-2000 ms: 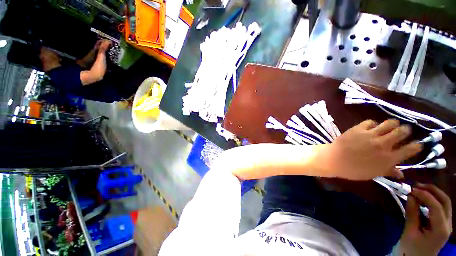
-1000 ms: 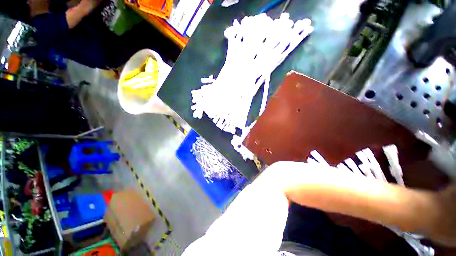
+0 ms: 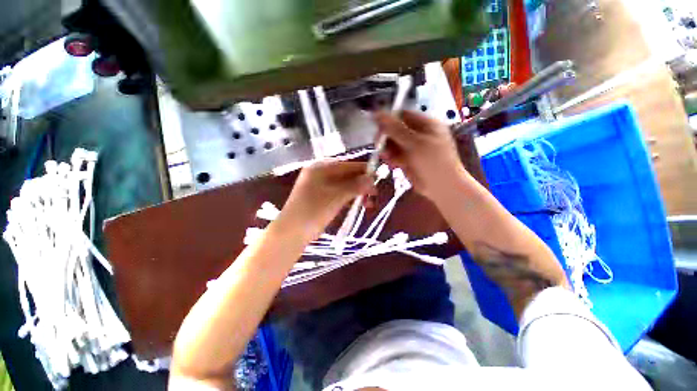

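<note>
My left hand is over the back edge of the brown board, its fingers closed on a white cable lead. My right hand grips the same lead higher up, at the front of the perforated plate. The fingertips are blurred and partly hide the lead. Several white leads with connectors lie loosely across the board below my hands. Two parallel white leads stand in the dark fixture under the green press head.
The green press head hangs just beyond my hands. Metal rods stick out at right above a large blue bin with tangled leads. A thick white cable bundle lies at left. A lower blue bin is under the board.
The view has swung right, from the floor and bundle to the machine. Both hands are now together at the plate, holding a lead; earlier they were over the loose leads on the board.
</note>
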